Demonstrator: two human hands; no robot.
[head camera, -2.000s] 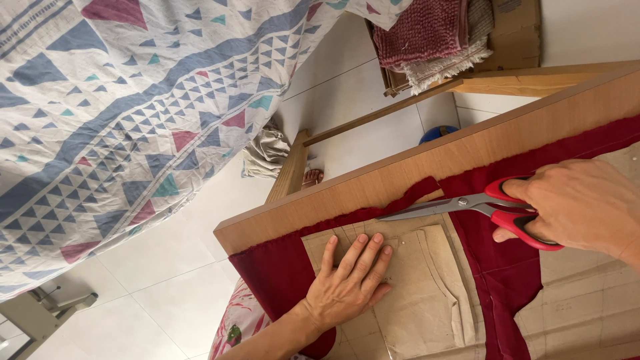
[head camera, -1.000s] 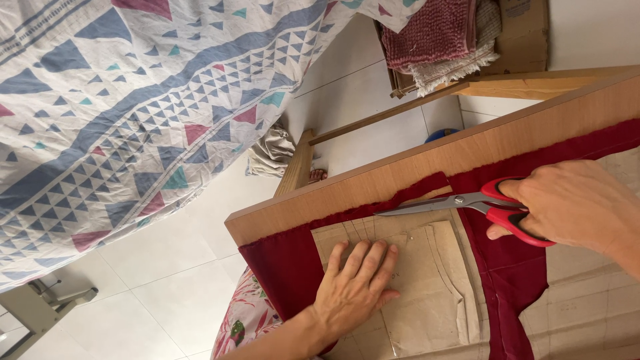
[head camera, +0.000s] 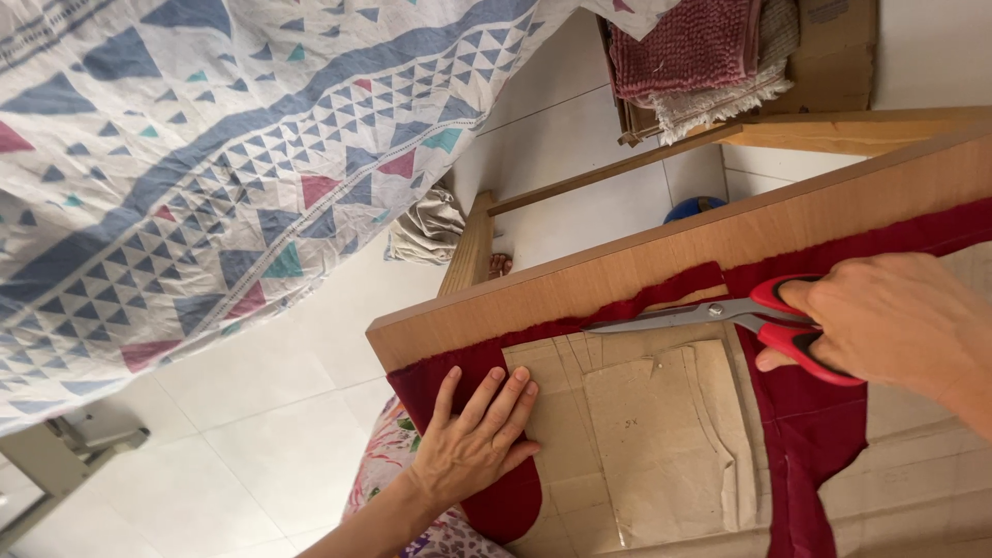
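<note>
My right hand (head camera: 891, 318) holds fabric scissors (head camera: 717, 310) with red and black handles. Their blades lie along the top edge of a brown paper pattern (head camera: 666, 434), at a narrow strip of dark red fabric (head camera: 659, 293). Whether the blades are fully closed is hard to tell. My left hand (head camera: 477, 434) lies flat with fingers spread, across the left edge of the pattern and the red fabric (head camera: 496, 496) beside it. More red fabric (head camera: 821, 403) lies right of the pattern, below the scissors.
The wooden tabletop's edge (head camera: 542, 302) runs diagonally beyond the fabric. Past it hangs a patterned cloth (head camera: 232, 170) at left. A wooden frame (head camera: 612, 170), a cardboard box (head camera: 837, 70) with folded textiles (head camera: 682, 46), and a crumpled cloth (head camera: 430, 225) are beyond the table.
My left hand has moved left, from on the paper pattern to its left edge and the red fabric. The scissors stay in my right hand at about the same spot.
</note>
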